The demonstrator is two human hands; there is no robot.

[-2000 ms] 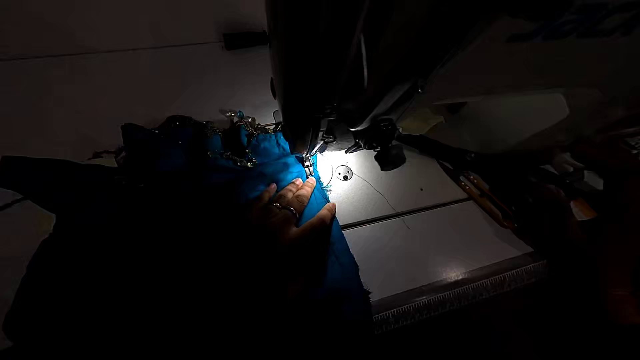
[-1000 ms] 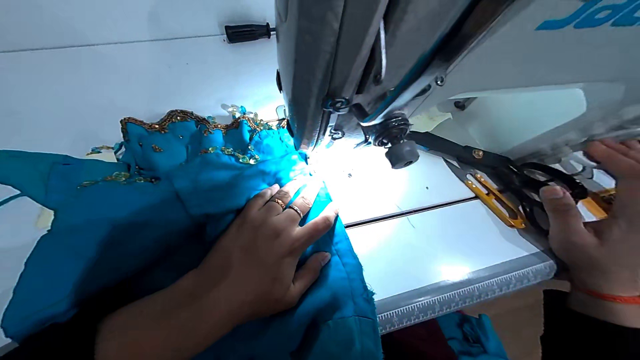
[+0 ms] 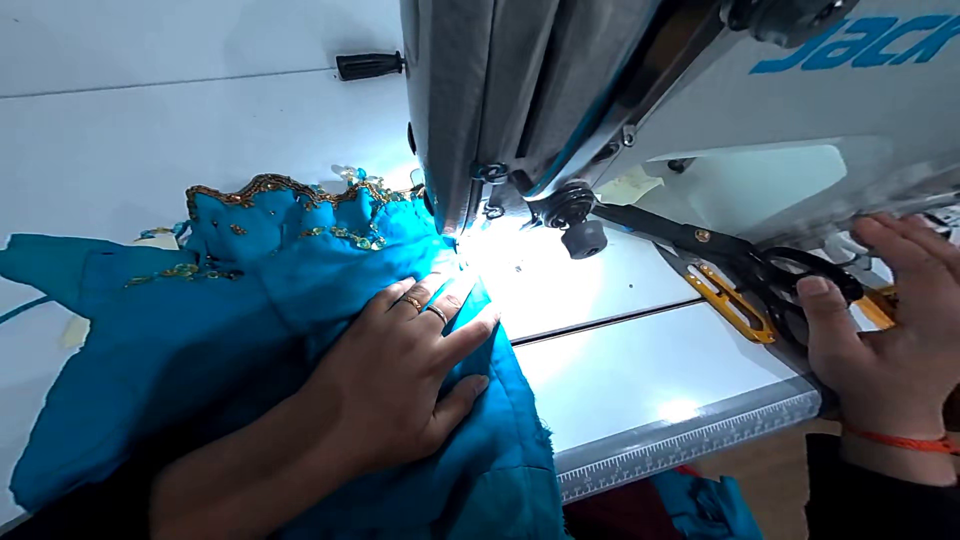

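My left hand (image 3: 409,360) lies flat on teal fabric (image 3: 480,450), its fingers spread and two rings on them, the fingertips close to the lit needle area of a Jack sewing machine (image 3: 862,97). Brown beaded trim (image 3: 266,184) edges the fabric's gathered upper part. The presser foot is lost in glare. At the right, my right hand (image 3: 892,322) has its thumb apart from the fingers and is beside the black-handled scissors (image 3: 701,236); it is not closed on them. Yellow thread snips (image 3: 727,304) lie by the scissors.
A clear measuring ruler (image 3: 690,442) runs along the table's front edge. Behind the machine head, a black handle (image 3: 369,66) sticks out over the white table (image 3: 135,135). More teal and maroon cloth (image 3: 705,502) hangs or lies below the edge. A pale scrap (image 3: 630,185) sits under the machine arm.
The scene was very dark two seconds ago and is now bright. My left hand stays on the fabric, in about the same place.
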